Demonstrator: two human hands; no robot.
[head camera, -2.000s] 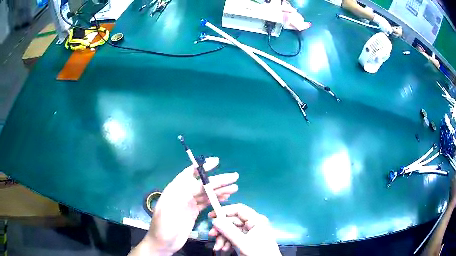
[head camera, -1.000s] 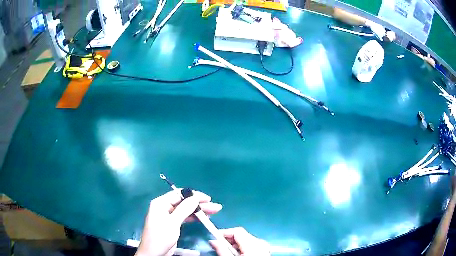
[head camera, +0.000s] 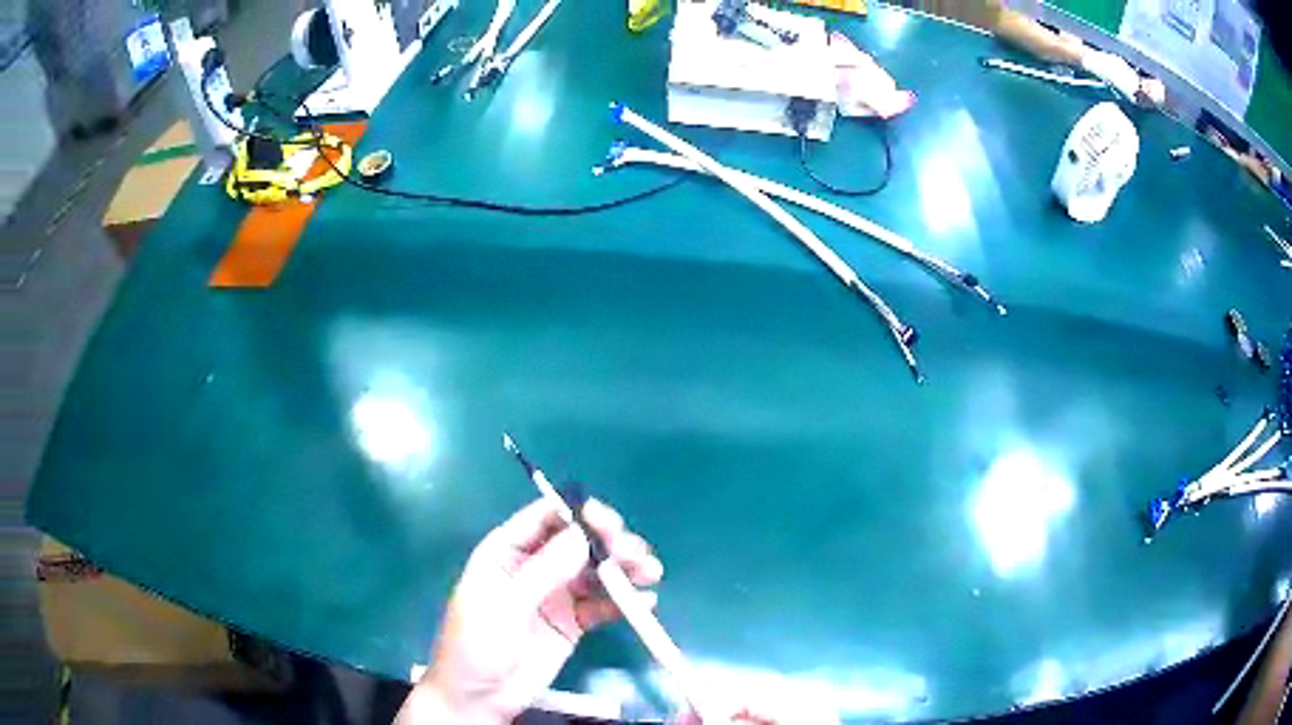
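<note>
A white-sleeved cable assembly (head camera: 641, 615) slants up and left in front of me, with a small silver ring terminal (head camera: 510, 443) at its upper tip. A black taped band (head camera: 592, 538) is around it behind the terminal. My left hand (head camera: 546, 588) holds the cable at this black part between thumb and fingers. My right hand (head camera: 744, 717) is at the bottom edge, mostly cut off, at the lower end of the white sleeve. Its fingers are blurred.
Two crossed white cables (head camera: 794, 213) lie across the green table (head camera: 638, 340). Behind are a white box (head camera: 751, 78), a black cord (head camera: 531, 211) and a white fan (head camera: 1095, 162). A yellow item (head camera: 319, 167) and orange strip (head camera: 265, 244) lie left, a harness bunch (head camera: 1226, 482) right. A coworker's hand (head camera: 1124, 78) is at far right.
My right hand has moved down, mostly out of the picture. My left hand still holds the cable at the black band. The tape roll seen earlier beside my left hand no longer shows.
</note>
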